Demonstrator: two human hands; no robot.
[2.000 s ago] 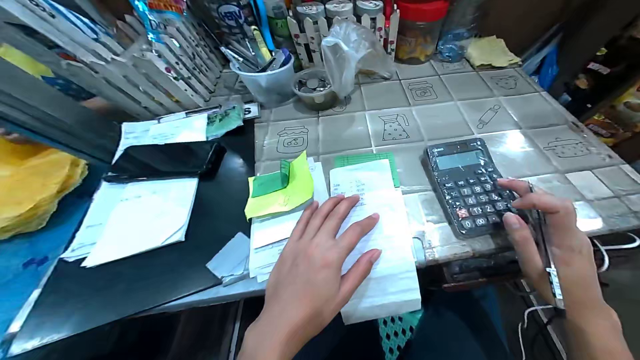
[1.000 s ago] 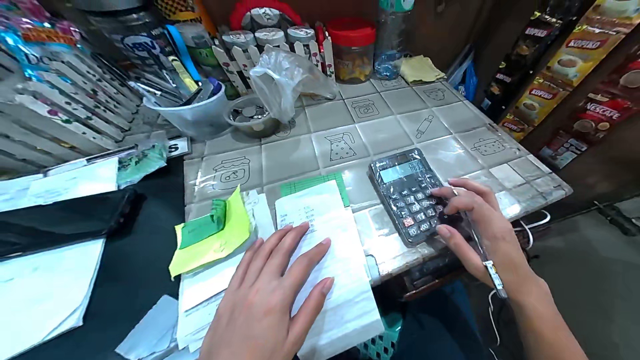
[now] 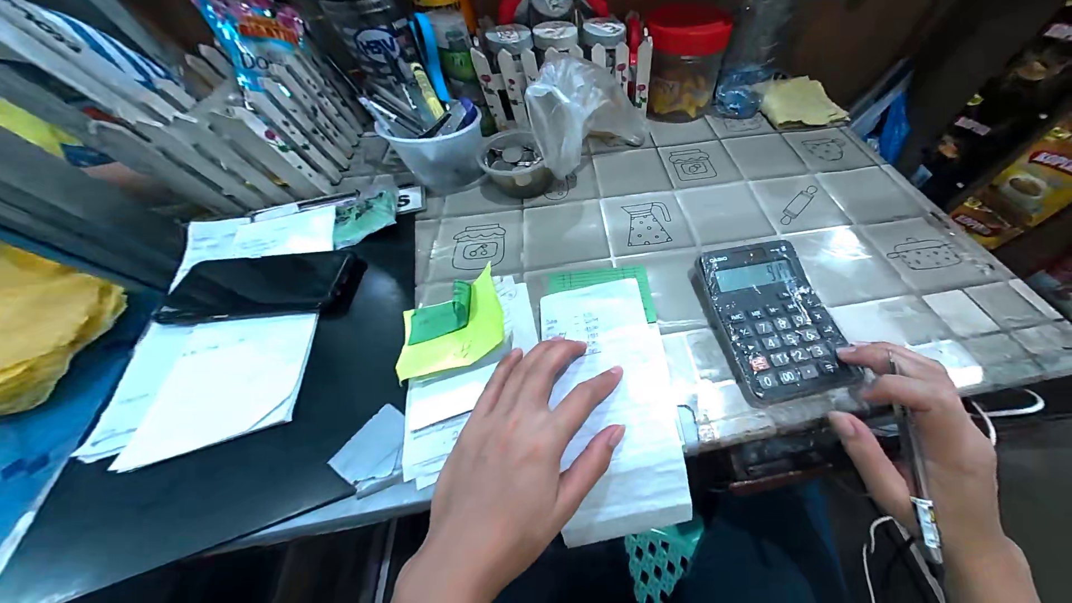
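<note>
My left hand (image 3: 528, 444) lies spread over a long white paper slip (image 3: 628, 452) that bears handwriting, pressing it at the table's front edge. Beneath the slip's top is a green card (image 3: 641, 289). A yellow sticky note with a green piece (image 3: 452, 335) rests on other white papers, left of my fingers. My right hand (image 3: 930, 435) holds a pen (image 3: 917, 469) within its fingers, and its index fingertip touches the lower right keys of a black pocket calculator (image 3: 775, 322). The calculator appears wrapped in clear plastic and its display shows digits.
A black phone (image 3: 260, 285) lies on papers to the left. Behind the tiled tabletop (image 3: 578, 230) stand a tub of pens (image 3: 435, 155), a bowl of coins (image 3: 515, 167), a clear plastic bag (image 3: 578, 100) and a red-lidded jar (image 3: 687, 63). Yellow packets (image 3: 50, 327) sit far left.
My right index finger has moved from the middle of the keys to the lower right ones. My left hand stays on the slip. The view has shifted between frames.
</note>
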